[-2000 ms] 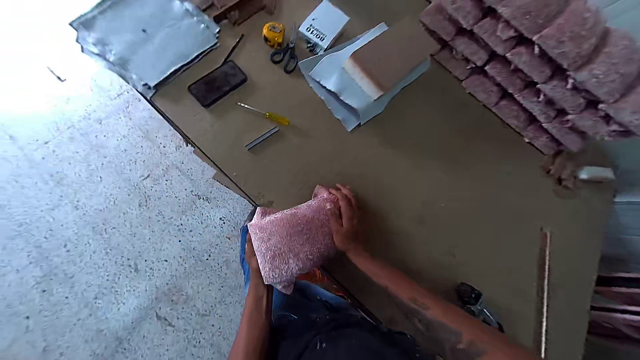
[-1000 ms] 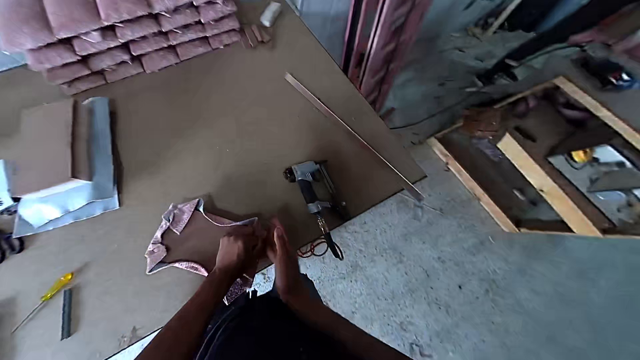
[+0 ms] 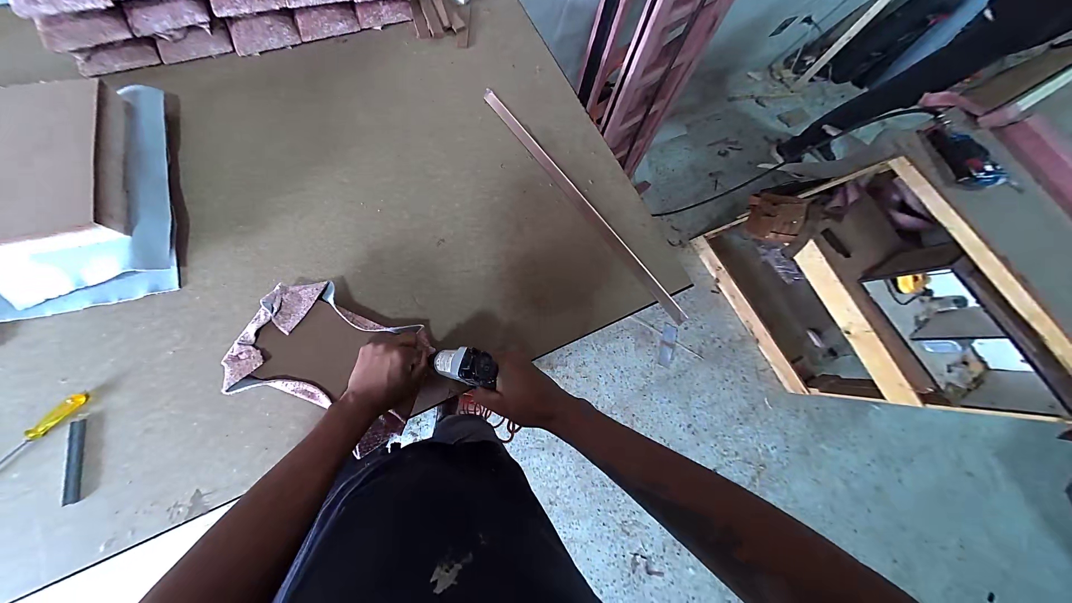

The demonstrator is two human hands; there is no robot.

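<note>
A brown board panel [image 3: 314,347] lies face down near the table's front edge, with pink fabric [image 3: 243,358] folded over parts of its rim. My left hand [image 3: 387,368] presses the fabric down at the panel's right end. My right hand [image 3: 519,389] grips a pneumatic stapler [image 3: 463,366], its nose at the fabric edge beside my left fingers. The stapler's handle is mostly hidden by my hand, and a red coiled hose [image 3: 502,425] hangs below it.
A yellow-handled screwdriver [image 3: 57,416] and a dark strip of staples [image 3: 74,462] lie at left. Grey sheets and a board-backed block [image 3: 46,159] are behind them. Pink upholstered pieces [image 3: 264,32] are stacked at the back. A long thin strip [image 3: 586,205] crosses the right edge; a wooden frame [image 3: 854,322] stands beyond.
The pink-covered panel, held up two seconds ago, now lies face down. My right hand has taken the stapler from the table, where it lay one second ago, and brought it to the panel.
</note>
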